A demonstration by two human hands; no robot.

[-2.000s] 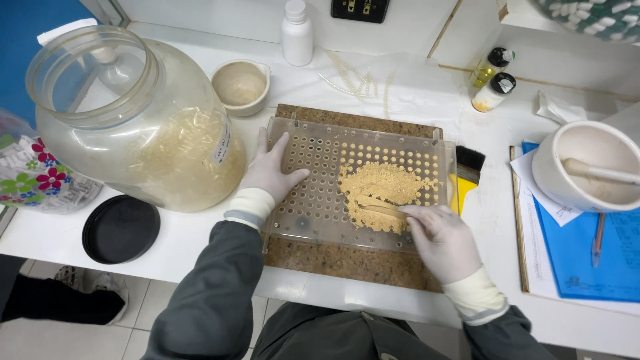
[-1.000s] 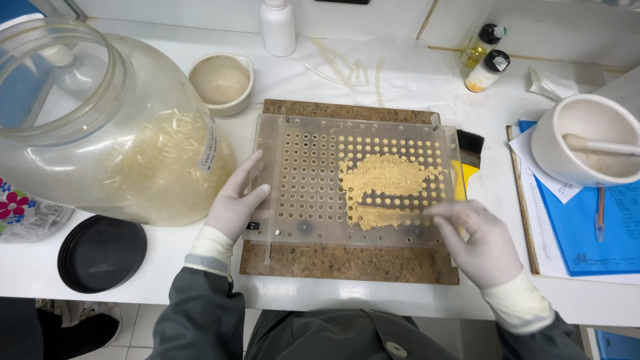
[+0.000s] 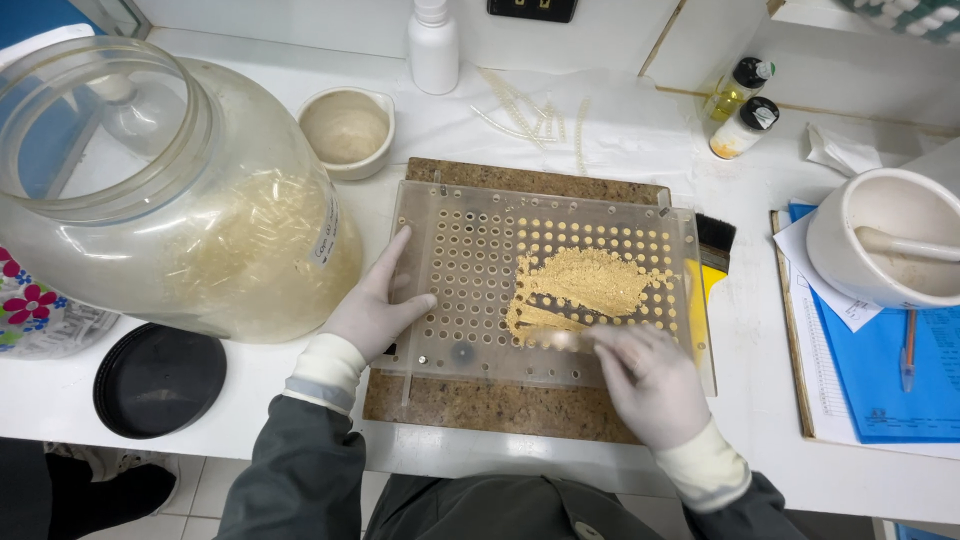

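Observation:
A clear plastic capsule-filling plate (image 3: 469,300) with rows of round holes lies on a speckled stone slab (image 3: 495,405). Yellowish powder (image 3: 592,277) is heaped over its right half, and many holes there hold powder. My left hand (image 3: 379,304), in a white glove, rests on the plate's left edge with fingers and thumb apart. My gloved right hand (image 3: 649,375) is over the plate's lower right, gripping a blurred, translucent flat spreader (image 3: 555,339) between thumb and fingers. The spreader touches the lower part of the powder. The fingertips of the right hand are partly blurred.
At left are a large jar of empty capsules (image 3: 255,247) and a black lid (image 3: 160,380). Behind stand a small mortar (image 3: 346,135), a white bottle (image 3: 433,49) and two vials (image 3: 744,127). A yellow-handled brush (image 3: 712,244), a mortar with pestle (image 3: 885,240) and a blue folder (image 3: 862,390) are at right.
The spreader has moved through the powder, and the heap's shape has changed, with a diagonal strip below it now. My left hand stays at the plate's left side.

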